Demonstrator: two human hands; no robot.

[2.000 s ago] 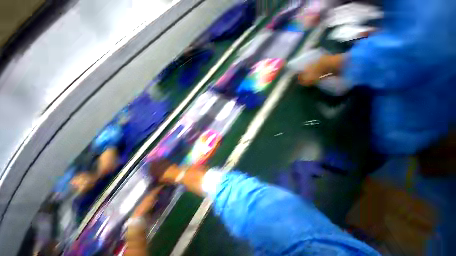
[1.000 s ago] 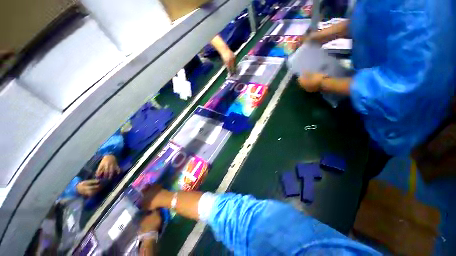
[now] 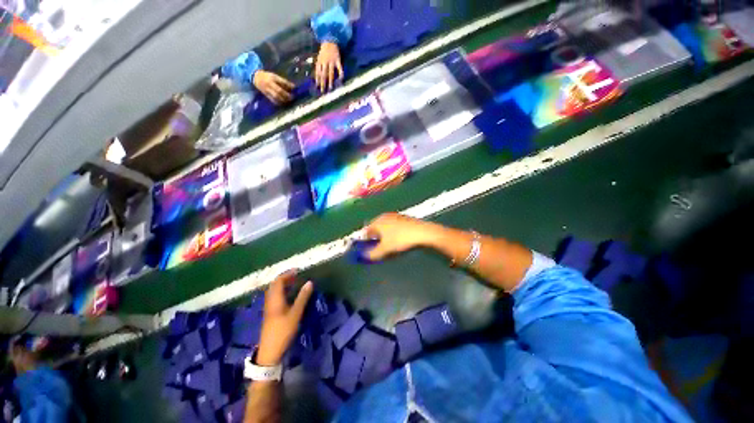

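My right hand [image 3: 395,237], with a bracelet at the wrist, holds a small navy carton [image 3: 362,250] over the near belt rail. My left hand [image 3: 283,318], with a pale band at the wrist, has thumb and fingers apart over a heap of small navy cartons [image 3: 202,363]; nothing shows in it. On the belt beyond lie open grey-white box trays [image 3: 263,188] and printed lids [image 3: 351,161] with a colourful swirl, alternating. A larger navy card piece [image 3: 506,125] hangs over a tray's near edge.
The pale near rail [image 3: 488,175] runs between belt and bench. Another person's hands [image 3: 328,68] work beyond the belt by a clear plastic bag [image 3: 225,120] and a brown carton [image 3: 157,140]. Another worker's sleeve [image 3: 45,392] is at far left. A small wire clip [image 3: 680,201] lies at right.
The view has swung left and the near carton heap now shows. My right hand has left the boxes on the belt and is over the rail with a carton. My left hand is over the heap.
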